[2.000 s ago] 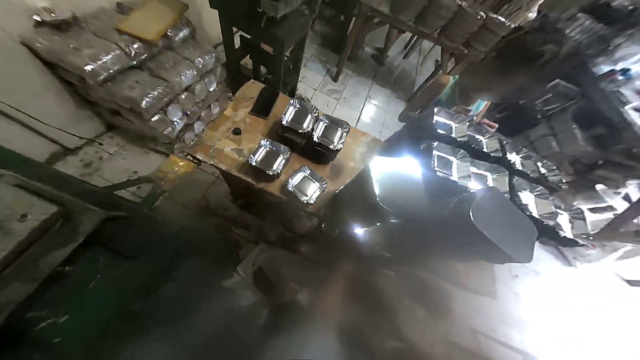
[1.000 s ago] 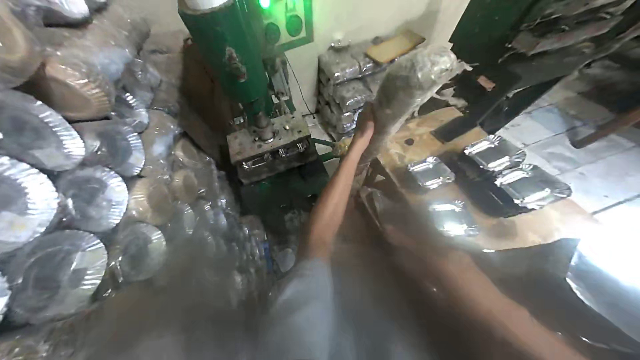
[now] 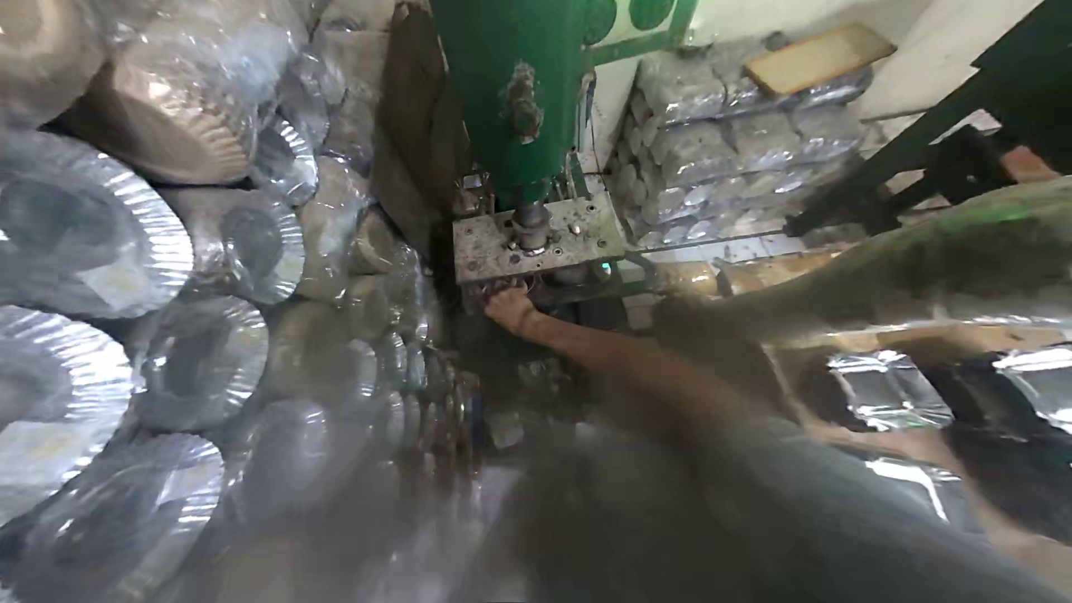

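Observation:
My left hand [image 3: 511,310] is at the front edge of the metal die plate [image 3: 540,239] under the green press column [image 3: 536,100]. Its fingers are curled below the plate's edge, and whether they grip anything cannot be told. From the right, a long blurred bundle [image 3: 888,260], seemingly in clear plastic, lies across the view above my forearm. My right hand is out of sight. Square foil trays [image 3: 892,389] rest on the wooden table at the right.
Plastic-wrapped stacks of round foil plates [image 3: 84,226] fill the left side. More wrapped stacks [image 3: 695,159] stand against the wall behind, with a yellowish board [image 3: 821,59] on top. A dark green metal frame [image 3: 913,142] stands at the upper right.
My left hand, which was on the wrapped bundle one second ago, is now at the press. The bundle now lies farther right in view. The view has swung strongly towards the press.

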